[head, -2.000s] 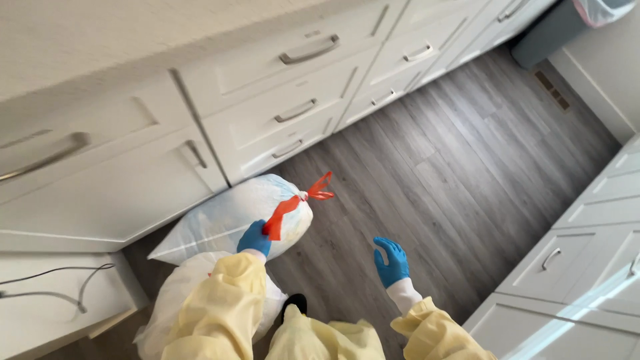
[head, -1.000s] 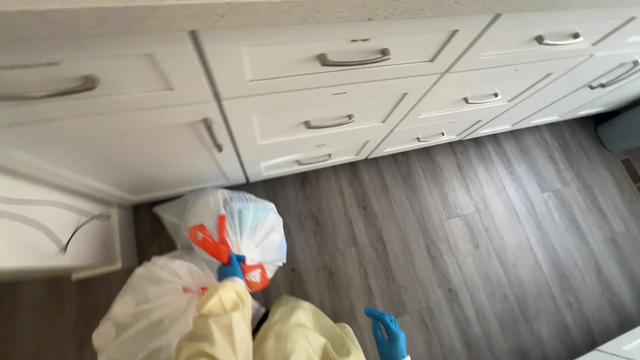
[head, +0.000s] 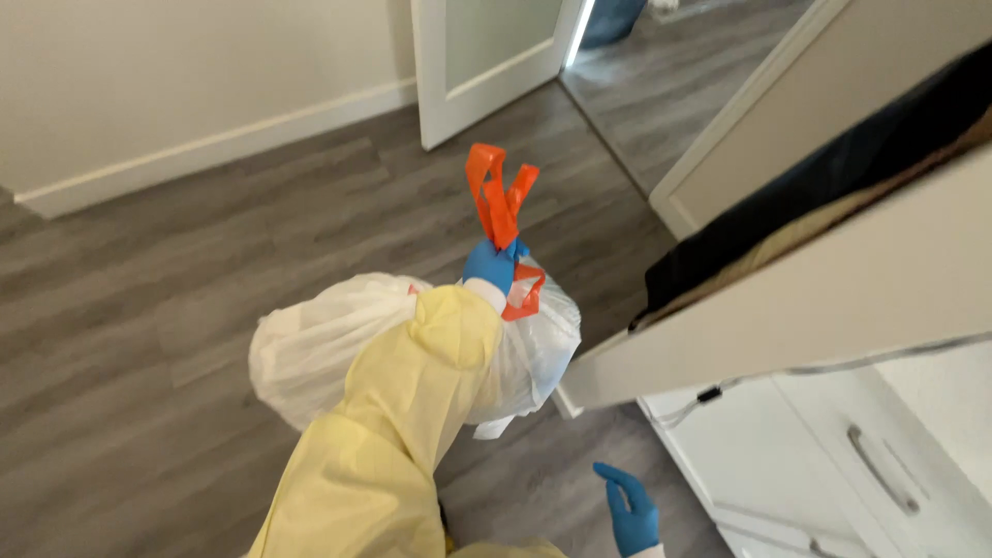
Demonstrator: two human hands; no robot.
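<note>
My left hand [head: 491, 266], in a blue glove and yellow gown sleeve, is closed on the red drawstrings [head: 496, 198] of a white plastic trash bag [head: 539, 353]. Loops of the red strap stick out above and below the fist. A second white trash bag [head: 333, 345] hangs or rests just left of the sleeve, with a bit of red at its top; whether the same fist holds it is hidden. My right hand [head: 632, 511], also blue-gloved, is at the bottom edge, fingers apart, holding nothing.
A white door [head: 496, 70] with a frosted panel stands open ahead, beside a floor threshold [head: 608, 139]. White drawers [head: 821, 465] with metal handles and a desk-like panel [head: 775, 310] with a cable are at right. Dark cloth [head: 790, 194] lies above the panel. A baseboard [head: 232, 143] runs along the left wall.
The view has swung from the drawers to an open door. My left hand has carried the drawstring bag along; the second bag has moved too. My right hand stays apart from the bags.
</note>
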